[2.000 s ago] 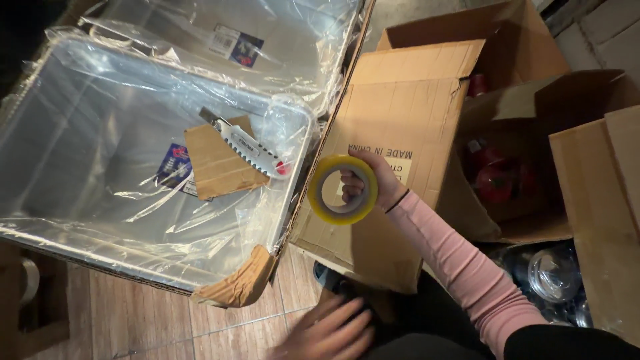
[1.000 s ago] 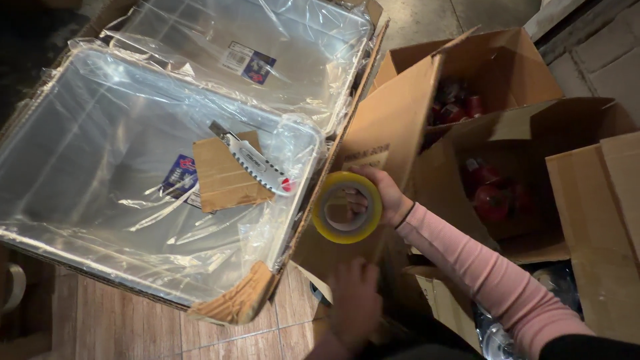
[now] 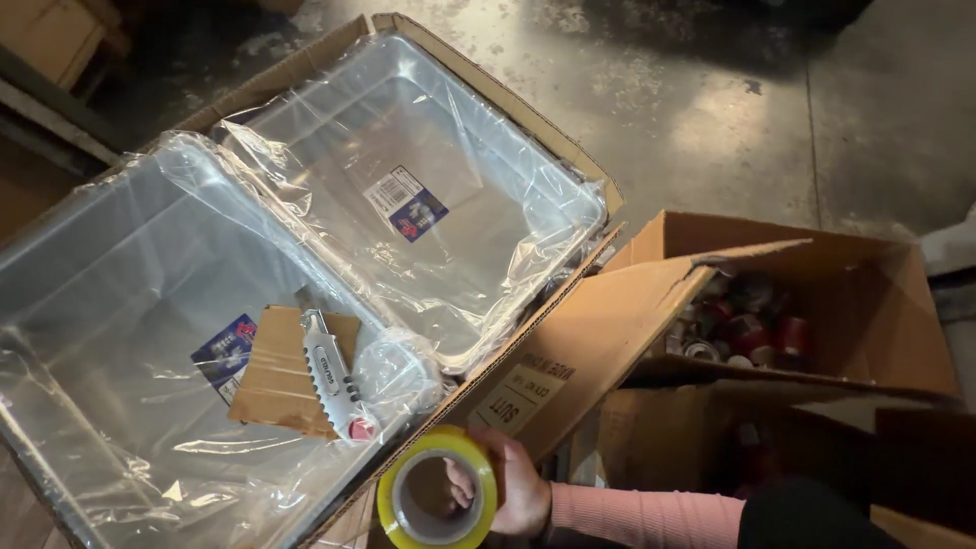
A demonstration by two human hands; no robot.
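Note:
My right hand [image 3: 518, 484], in a pink sleeve, grips a roll of yellow packing tape [image 3: 387, 496] at the bottom centre, fingers through its core. The roll is beside the edge of an open cardboard box [image 3: 499, 335]. Inside that box are two pale trays wrapped in clear plastic, a near one [image 3: 137, 267] and a far one [image 3: 343, 183]. On the near tray's wrap rest a torn piece of cardboard [image 3: 267, 381] and a grey utility knife [image 3: 328, 377] with a red end. My left hand is out of view.
A printed cardboard flap [image 3: 579, 343] slopes outward from the box. To its right stands an open carton [image 3: 877, 305] holding red and silver items [image 3: 751, 332]. Another dark carton [image 3: 656, 435] is below it. Concrete floor [image 3: 709, 114] lies beyond.
The view has shifted a lot, toward the far tray. My left hand, seen low in the middle before, has gone out of view. My right hand still holds the tape roll.

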